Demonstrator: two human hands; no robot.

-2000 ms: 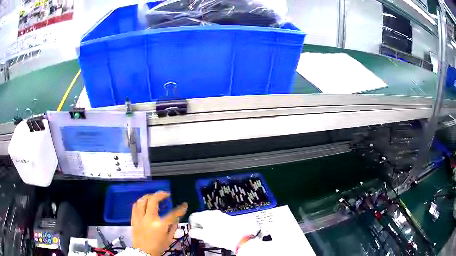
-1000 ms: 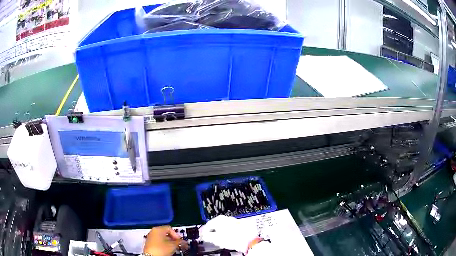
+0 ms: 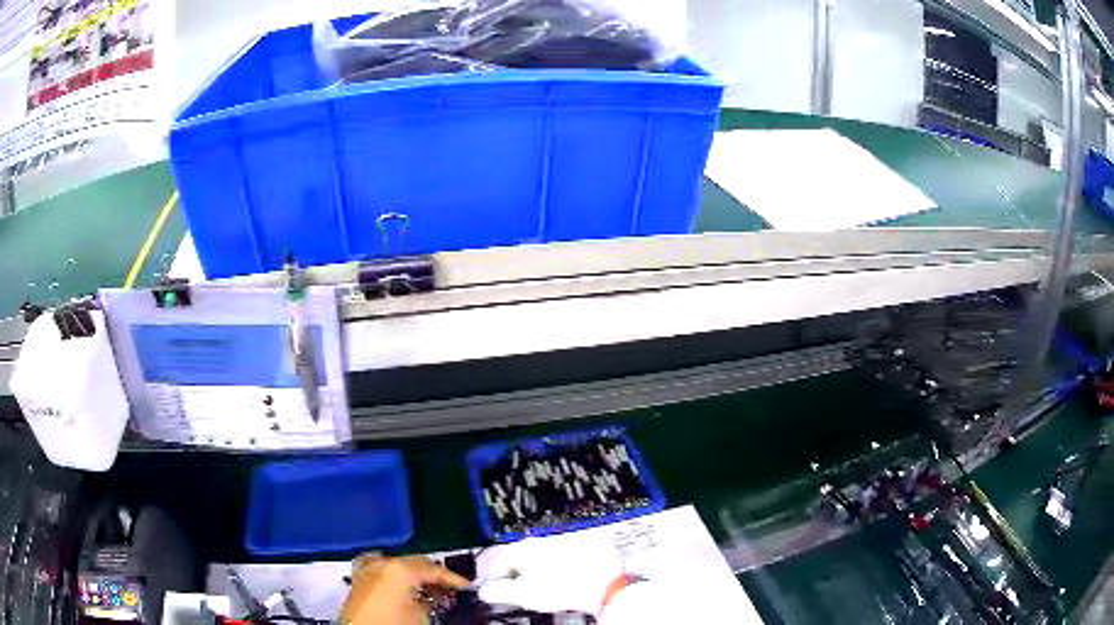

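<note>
My left hand looks bare and is at the bottom centre over the white work sheet, cut off by the lower edge. Its fingers meet small black parts just left of my right hand. My right hand, in a white glove with reddish fingertips or skin showing, lies beside it, its fingers at the same parts. What each hand grips is hidden and blurred. The right blue tray holds many short silver and black pieces. The left blue tray shows only its bare bottom.
A white fixture and a dark button-faced box stand at the left. Clear blister trays with dark and red pieces lie at the right. A large blue bin stands on the shelf above a rail with an instruction sheet.
My left hand was raised with spread fingers two seconds ago; it is now lower, against the parts by my right hand. The whole view has shifted slightly.
</note>
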